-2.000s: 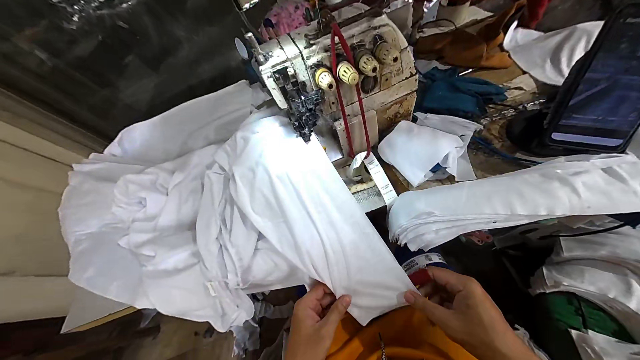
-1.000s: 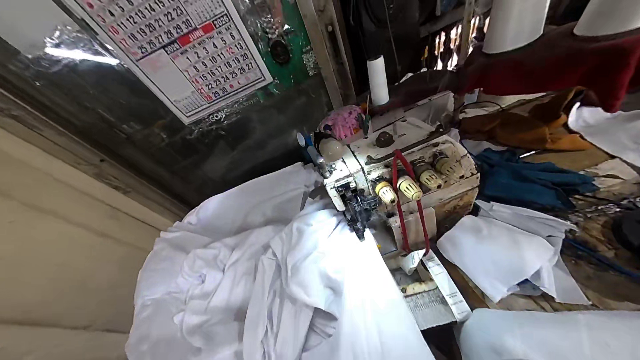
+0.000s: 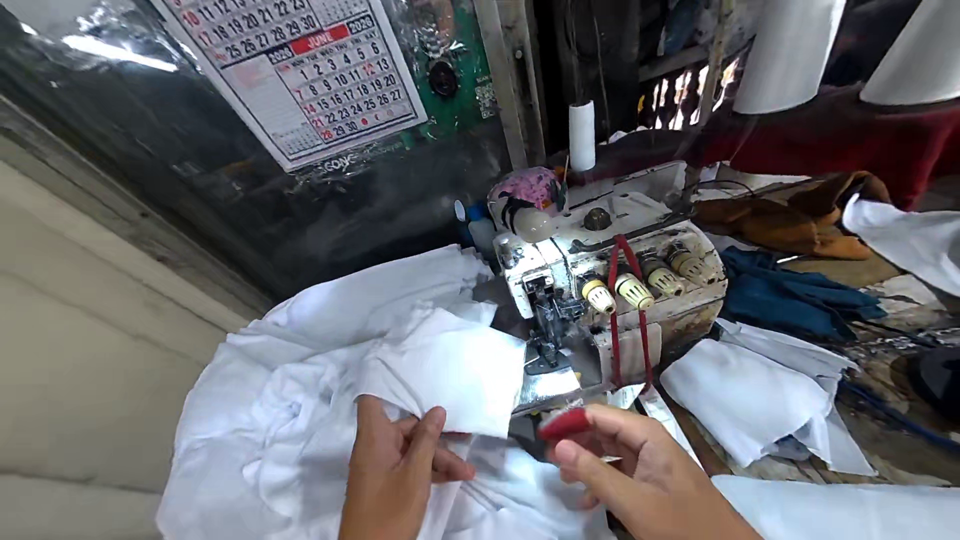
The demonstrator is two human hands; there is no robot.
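Observation:
White fabric (image 3: 457, 367) is pinched between the thumb and fingers of my left hand (image 3: 401, 457), just left of the presser foot of an overlock sewing machine (image 3: 637, 277). My right hand (image 3: 637, 465) is below the machine's front; a small red piece (image 3: 564, 424), maybe a finger covering or cloth, shows at its index fingertip, and whether the fingers hold anything is unclear. A big heap of white fabric (image 3: 277, 412) spreads left of the machine and beneath my left hand. A red cord loop (image 3: 616, 337) hangs over the tension dials.
Folded white pieces (image 3: 750, 397) lie right of the machine, with teal cloth (image 3: 795, 292) and brown cloth (image 3: 787, 221) behind. Thread cones (image 3: 787, 60) stand at the back right. A dark panel with a calendar (image 3: 330, 90) rises behind the heap. More white fabric (image 3: 840, 510) lies at the lower right.
Both hands, at the fabric's lower edge two seconds ago and out of view one second ago, are now by the machine. The fabric edge no longer lies under the needle area. The view has tilted up.

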